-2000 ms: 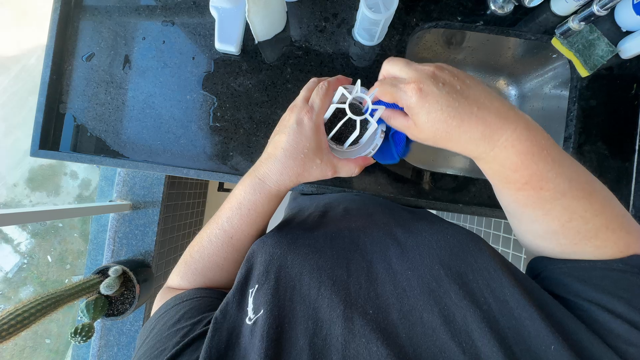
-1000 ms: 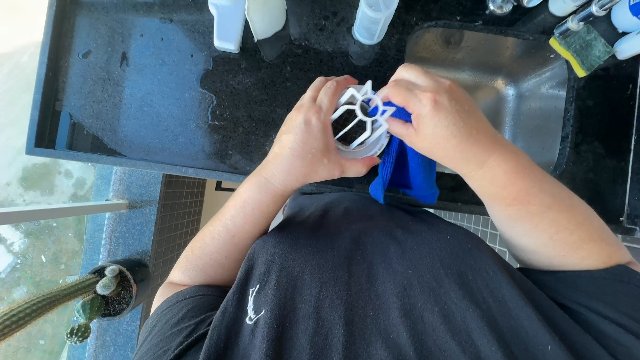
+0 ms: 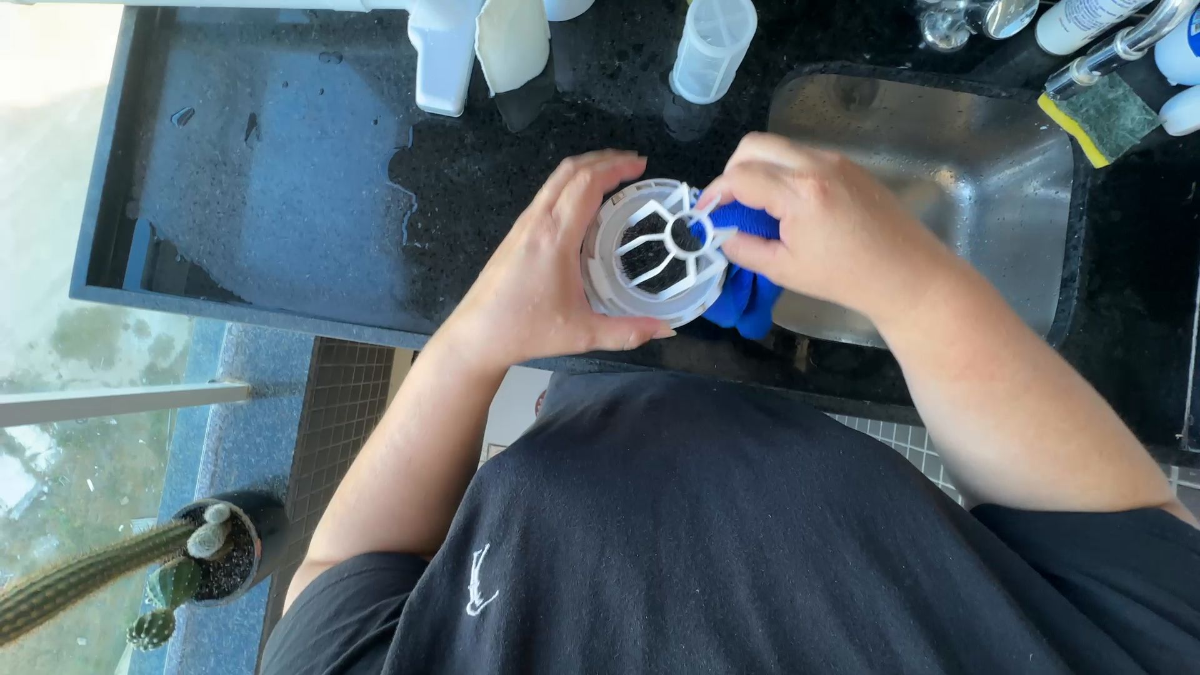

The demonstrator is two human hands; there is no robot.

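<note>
My left hand (image 3: 553,262) grips the rim of a round plastic part (image 3: 605,277), translucent with white spokes that meet in a small open ring. At the right side of this part, my right hand (image 3: 806,220) pinches a blue cloth (image 3: 745,300) between thumb and fingers, against the spokes and ring. Some of the cloth shows through the ring, and the rest bunches below my right fingers. Both hands are above the front edge of the black stone counter, left of the steel sink.
A translucent plastic cup (image 3: 714,52), a white plastic piece (image 3: 442,61) and a cream-coloured piece (image 3: 512,42) stand along the back. The steel sink (image 3: 947,206) lies at right, with a yellow-green sponge (image 3: 1102,120), bottles and a faucet beyond. Water wets the counter (image 3: 281,178) at left. Potted cacti (image 3: 211,553) stand lower left.
The blue cloth hung down loosely one second ago and is now bunched up beside the plastic part. The part has tilted, so that more of its round rim shows.
</note>
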